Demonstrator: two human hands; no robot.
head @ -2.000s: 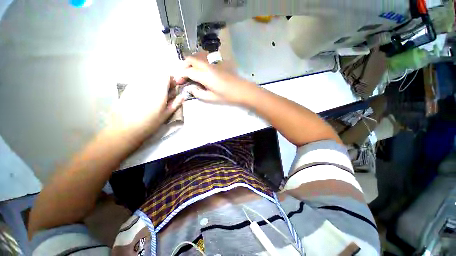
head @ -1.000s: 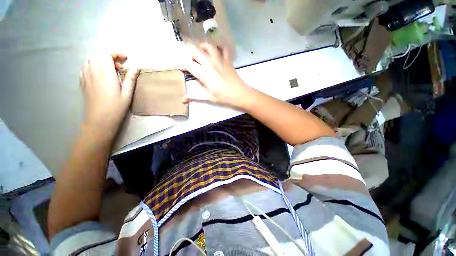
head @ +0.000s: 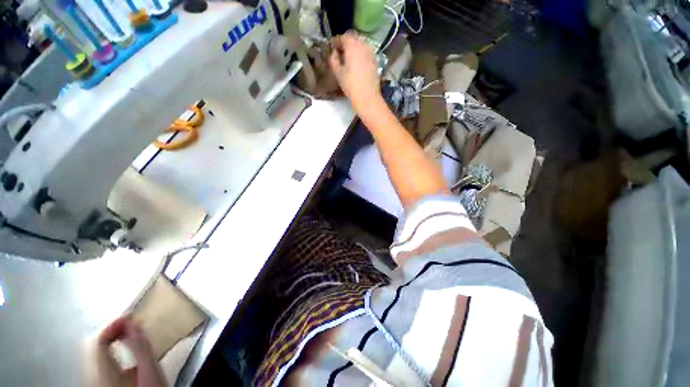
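Note:
A tan pocket piece (head: 168, 316) lies at the lower left, over a paler cloth panel near the table's front edge. My left hand (head: 130, 354) is at its left side, blurred and partly cut off by the bottom edge. Its fingers are bent, and a grip on cloth cannot be made out. My right hand (head: 354, 64) is at the top, beyond the right end of the sewing machine (head: 246, 98), at a heap of brown cloth pieces (head: 321, 75). Its fingers are bent together at the pieces; whether they hold one is unclear.
Orange-handled scissors (head: 181, 130) lie behind the machine head. Thread spools (head: 104, 53) stand on the machine's top. A green object (head: 368, 13) is beyond my right hand. Bundled brown and white pieces (head: 503, 166) are heaped low on the right, past the table edge (head: 284, 227).
The view has turned to the right. My right hand has left the tan piece and reached out to the brown heap. My left hand remains beside the tan piece, its fingers now more bent.

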